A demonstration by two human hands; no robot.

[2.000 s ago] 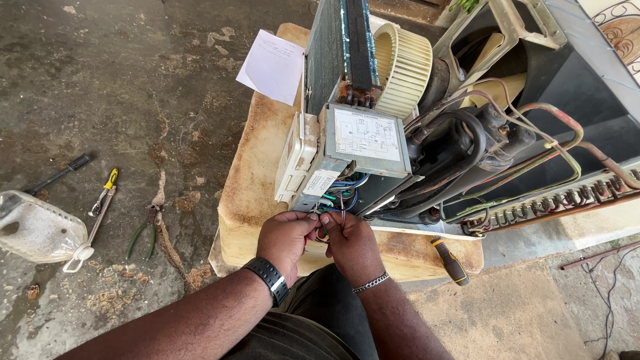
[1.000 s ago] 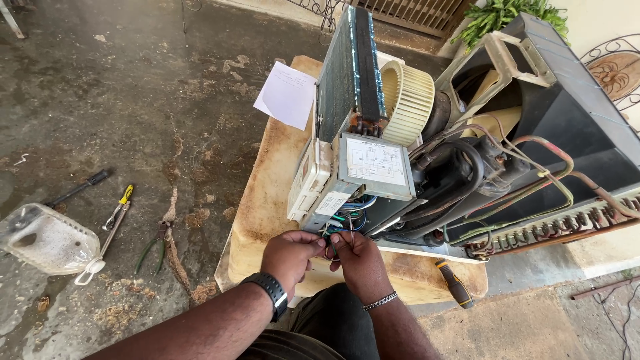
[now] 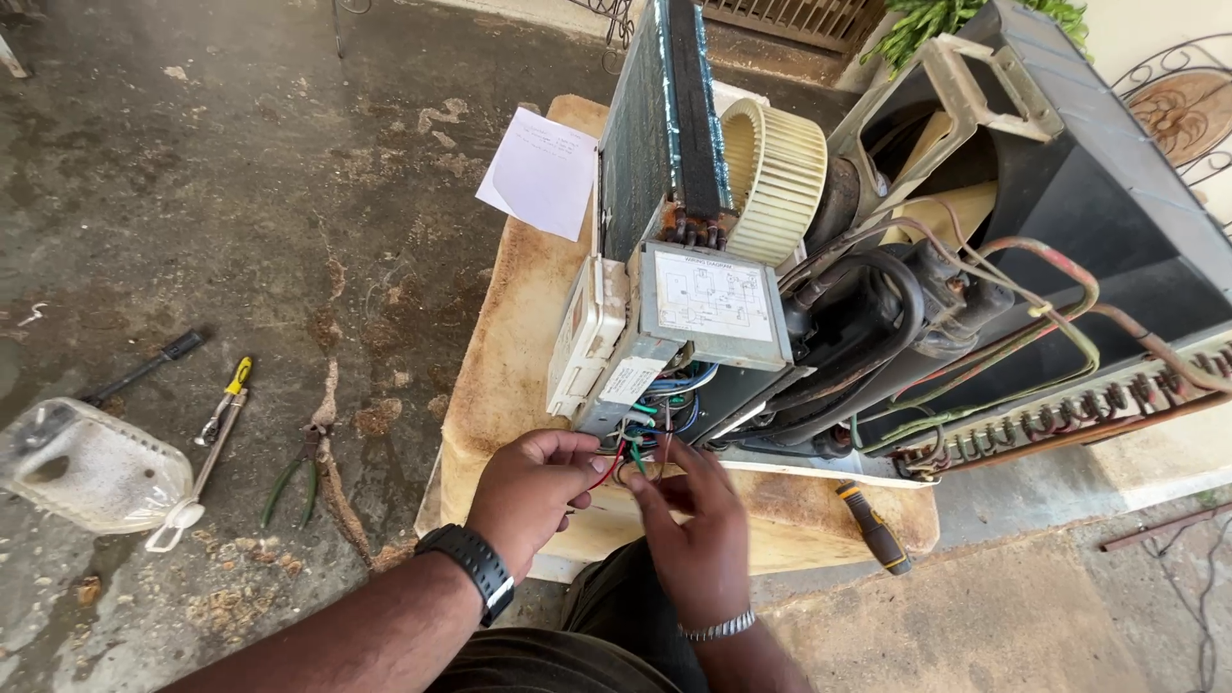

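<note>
My left hand (image 3: 539,481), with a black watch at the wrist, pinches a red wire (image 3: 608,468) between thumb and fingers. Close by on the right, my right hand (image 3: 695,527), with a metal bracelet, has its fingertips at a green wire (image 3: 637,456); whether it grips the wire is unclear. The wires come out of the open control box (image 3: 707,303) of an air conditioner, whose top bears a wiring diagram. More blue and white wires (image 3: 681,385) fill its opening. Beside the box are a white plastic panel (image 3: 582,346), a finned coil (image 3: 635,144) and a cream blower wheel (image 3: 778,178).
The unit stands on a worn, pale padded top (image 3: 500,356). A dark-handled screwdriver (image 3: 874,529) lies at its front edge, a paper sheet (image 3: 544,173) behind. On the floor at left are green-handled pliers (image 3: 306,476), a yellow-handled tool (image 3: 237,380) and a plastic jug (image 3: 96,472). Copper pipes (image 3: 1088,260) jut out at right.
My hands have moved apart a little from their close position at the wires. A red wire and a green wire now show between them. The view has shifted slightly.
</note>
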